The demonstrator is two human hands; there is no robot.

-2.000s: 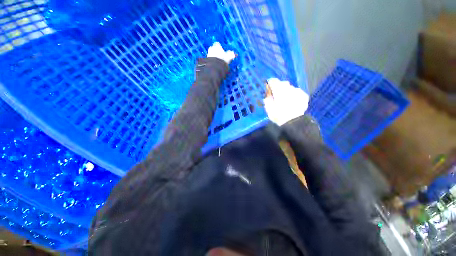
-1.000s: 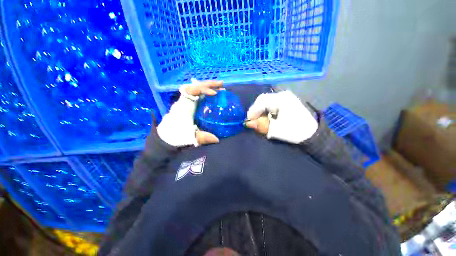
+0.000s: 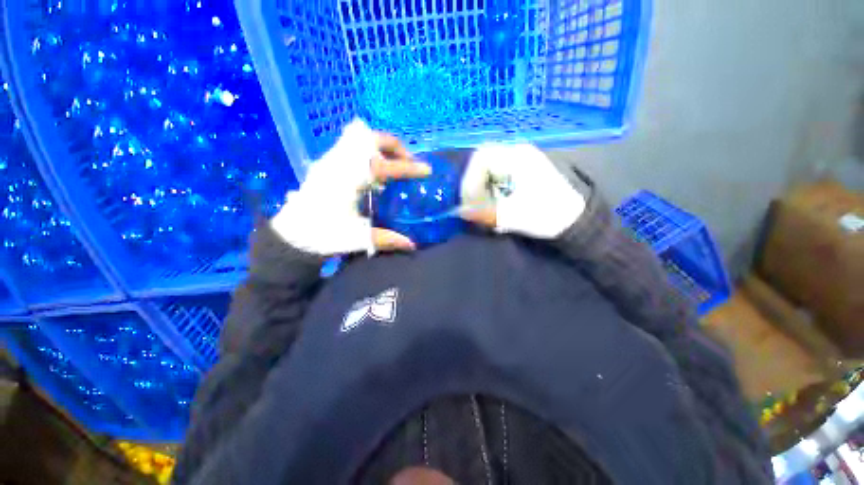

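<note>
A glossy deep-blue ball (image 3: pixel 422 201) is held at my waist, in front of the dark apron. My left hand (image 3: pixel 346 194), in a white glove with bare fingertips, grips its left side, fingers above and thumb below. My right hand (image 3: pixel 516 194), in a similar glove, is at its right side with the fingers curled. A thin light-blue strip (image 3: pixel 445 214) runs across the ball to my right fingertips. Whether those fingertips also hold a tool cannot be told.
A blue lattice crate (image 3: pixel 455 135) stands just beyond the ball, with a pale cyan tangle (image 3: pixel 412 92) inside. Crates full of shiny blue balls (image 3: pixel 142 123) stand at left. A smaller blue crate (image 3: pixel 675 248) and cardboard boxes (image 3: pixel 817 260) are at right.
Two seconds ago both hands were at the front crate. Since one second ago, the light-blue strip shows between ball and right hand, and the left hand has shifted slightly around the ball.
</note>
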